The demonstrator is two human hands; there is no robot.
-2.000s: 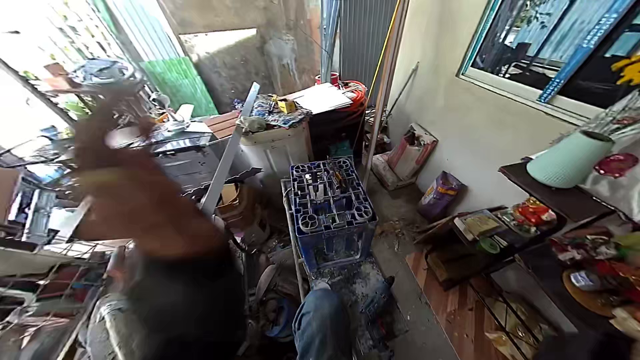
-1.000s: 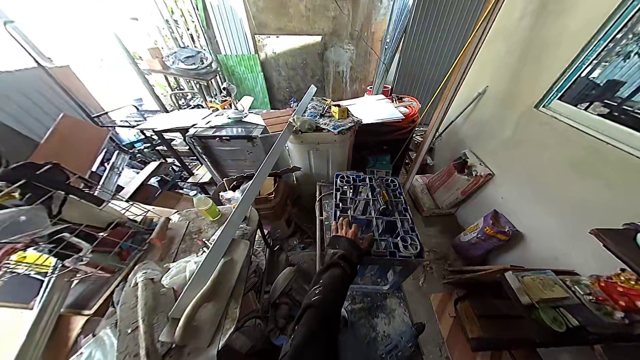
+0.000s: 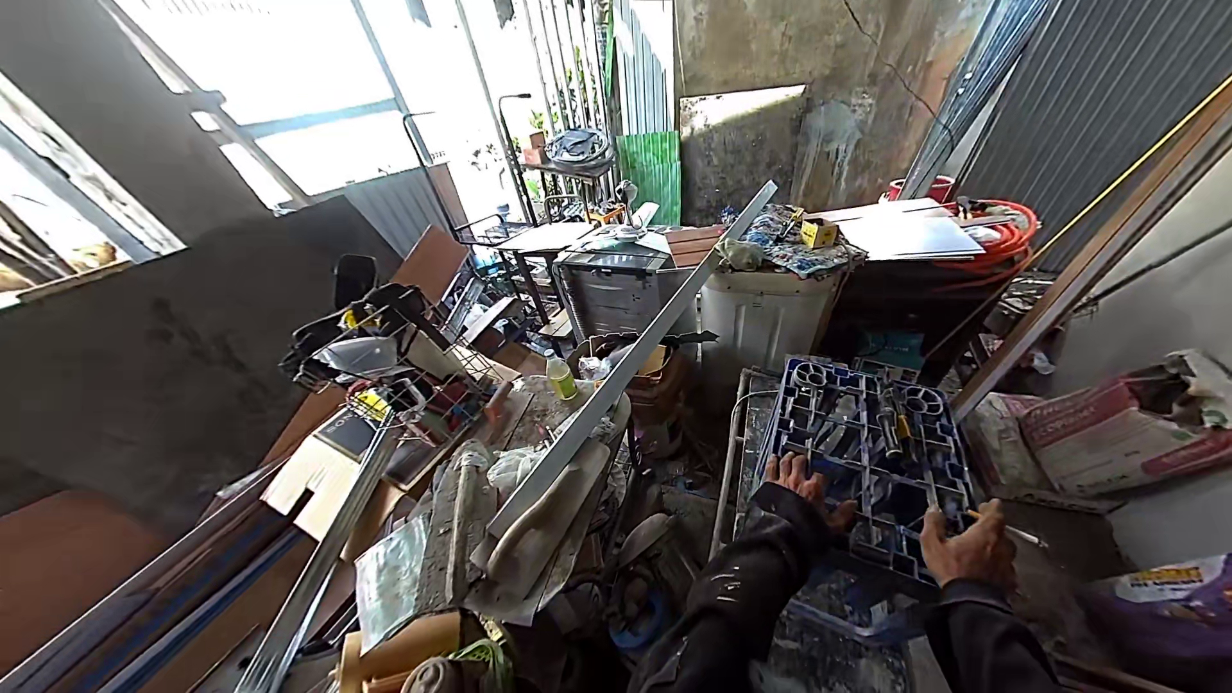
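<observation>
A blue plastic box with a gridded tray lid (image 3: 866, 462) stands at the lower right, and hand tools lie in its compartments. My left hand (image 3: 808, 489) rests on the near left part of the lid, fingers bent over the grid. At the near right edge is my right hand (image 3: 970, 547), with a thin pale stick (image 3: 1020, 532) projecting beside its fingers; whether the hand grips the stick or the lid's edge cannot be told. A tool with a yellow part (image 3: 903, 428) lies on the lid beyond both hands.
A long metal bar (image 3: 635, 356) slants from a cluttered bench (image 3: 525, 414) up to a lidded bin (image 3: 770, 313). A small bottle (image 3: 559, 375) stands on the bench. A wire basket of items (image 3: 423, 375) is at left, a torn carton (image 3: 1126, 423) at right.
My right hand has come into view at the lid's near right edge. My left hand remains on the lid, where it was one second ago. The view has swung left.
</observation>
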